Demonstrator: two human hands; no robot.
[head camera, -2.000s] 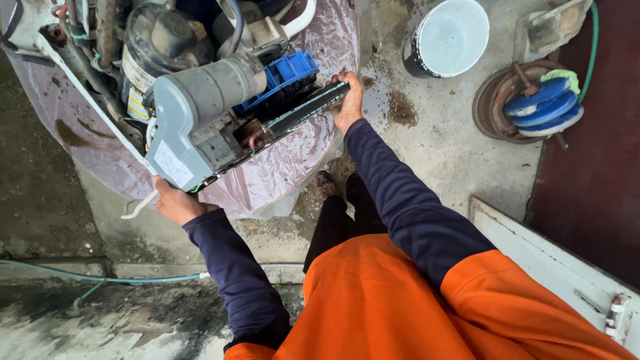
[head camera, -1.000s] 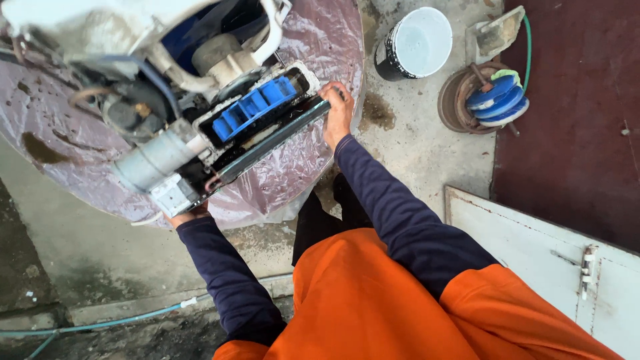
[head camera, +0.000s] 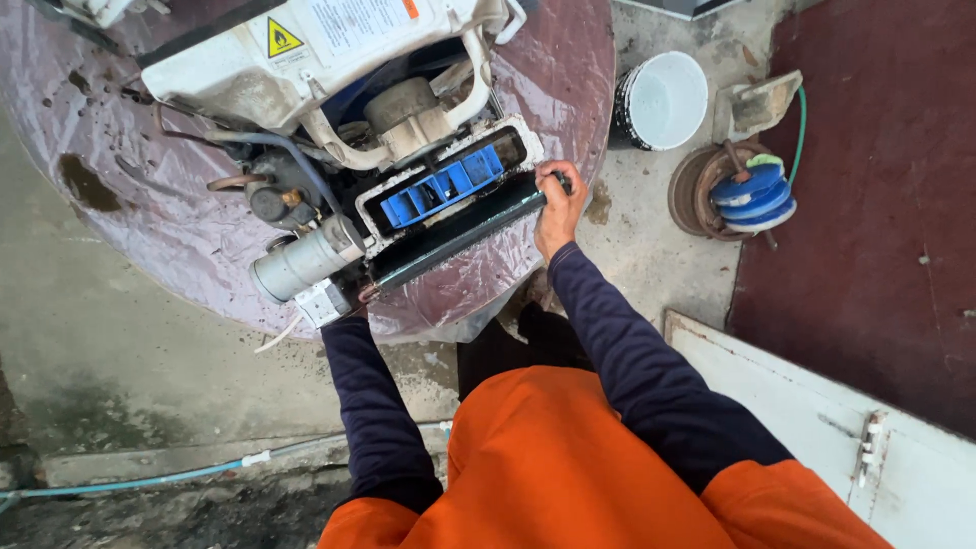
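Note:
An appliance with a dirty white plastic housing (head camera: 252, 84) rests on a round table covered with clear plastic film (head camera: 175, 252). A blue fan wheel (head camera: 442, 185) shows in a slot on its near side, above a long black panel (head camera: 457, 240). My right hand (head camera: 560, 206) grips the right end of that panel. Mostly hidden beneath the machine's lower left corner is my left hand (head camera: 364, 306), by a small white box (head camera: 324, 303) and a grey cylinder (head camera: 305, 259); its fingers are out of sight.
Right of the table stand a bucket of water (head camera: 668, 101) and a brown rim holding a blue reel (head camera: 751, 196). A white metal door panel (head camera: 808, 419) lies at lower right. A light blue hose (head camera: 152, 479) runs along the ground at lower left.
The appliance has turned and tipped under my hands, bringing its white housing and the fan slot into view. My right hand has stayed at the black panel's end; my left hand is now mostly covered.

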